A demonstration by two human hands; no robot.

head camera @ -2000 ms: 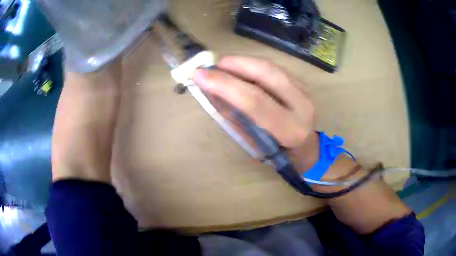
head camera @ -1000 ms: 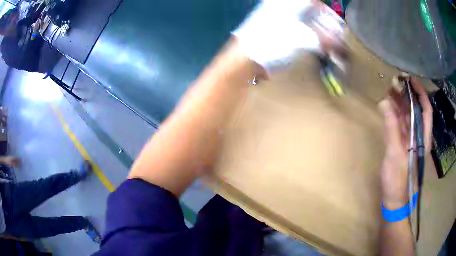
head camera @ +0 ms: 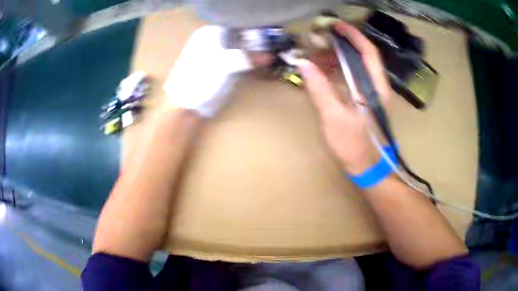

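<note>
My left hand point(head camera: 207, 71), in a white glove with bare fingertips, holds a small assembly point(head camera: 267, 42) with white, dark and yellow parts over the upper middle of the cardboard. My right hand point(head camera: 346, 108) is bare, with a blue wrist band. It holds the black soldering iron point(head camera: 363, 85) between thumb and fingers, a thin silvery tube along it. The right fingertips are close to the assembly; blur hides whether they touch it. The iron's tip cannot be made out.
The grey fume hood point(head camera: 255, 12) crosses the top edge. The black iron stand point(head camera: 396, 45) with yellow cleaner point(head camera: 423, 85) stands at upper right. A blurred white, black and yellow assembly point(head camera: 126, 102) lies at the cardboard's left edge on the green bench point(head camera: 62, 131). Cable and tube trail right.
The view has swung back over the cardboard. My left hand with the assembly and my right hand with the iron are now closer together. An assembly now shows at the left edge.
</note>
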